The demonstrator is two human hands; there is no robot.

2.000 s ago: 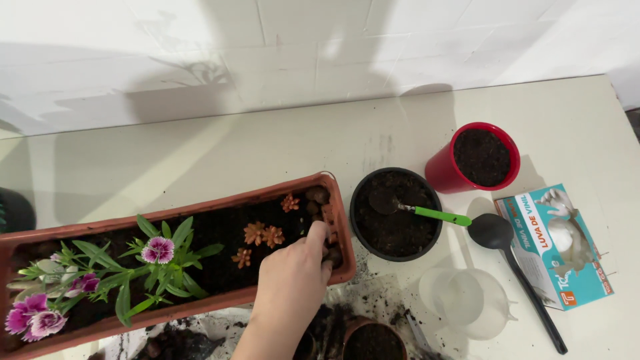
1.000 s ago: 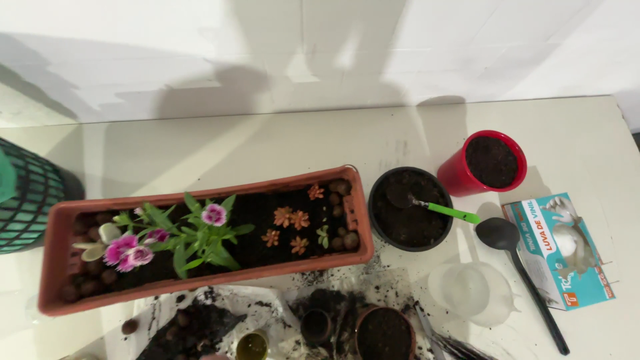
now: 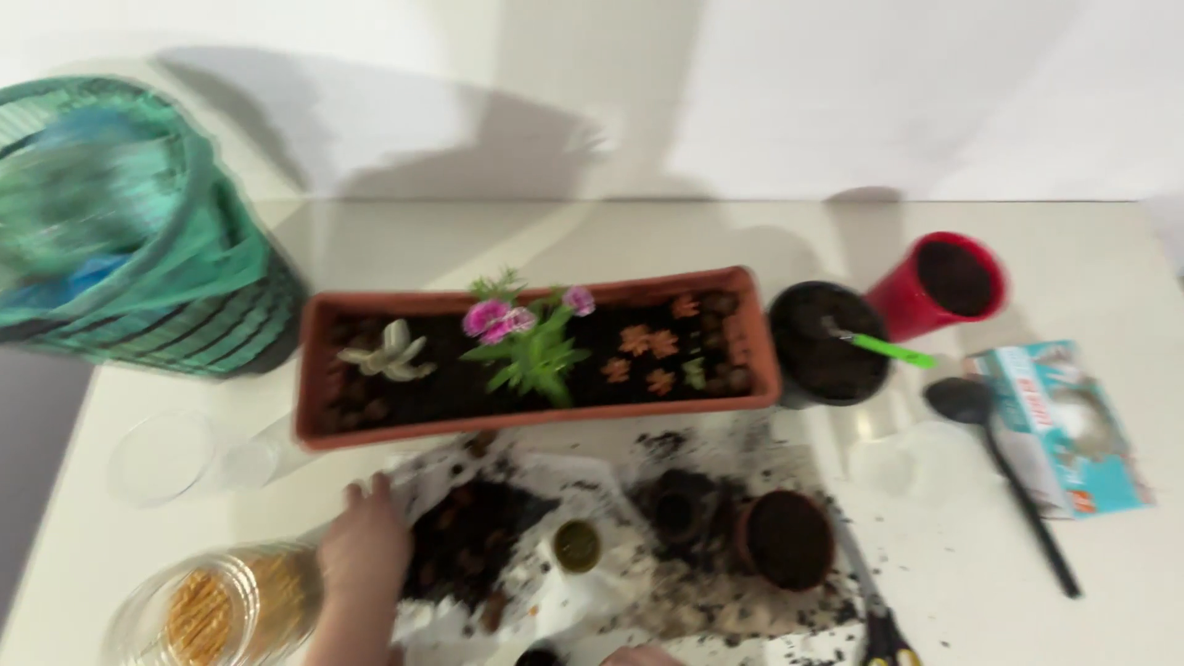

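Observation:
My left hand point(image 3: 365, 532) rests at the left edge of a white plastic sheet with dark soil point(image 3: 472, 536) and clay pebbles; whether its blurred fingers grip anything is unclear. Only a bit of my right hand point(image 3: 641, 657) shows at the bottom edge, beside a small dark pot point(image 3: 539, 657). Behind both hands lies a long terracotta-coloured planter point(image 3: 546, 421) with a pale succulent point(image 3: 393, 353), a pink-flowered dianthus point(image 3: 532, 356) and small orange succulents point(image 3: 647, 342). A small round container point(image 3: 577, 546) and a brown pot of soil point(image 3: 786, 539) stand between the planter and my right hand.
A green-lined basket point(image 3: 231, 287) stands at the left, a glass jar point(image 3: 250, 601) near my left forearm. To the right are a black pot point(image 3: 830, 356) with a green-handled tool point(image 3: 893, 351), a red pot point(image 3: 902, 296), a black spoon point(image 3: 1022, 499), a glove box point(image 3: 1064, 430) and scissors point(image 3: 879, 610).
Two seconds ago a hand was at the planter's right end; one second ago no hand plainly showed there. Now my left hand is at the sheet's left edge. The view has swung left.

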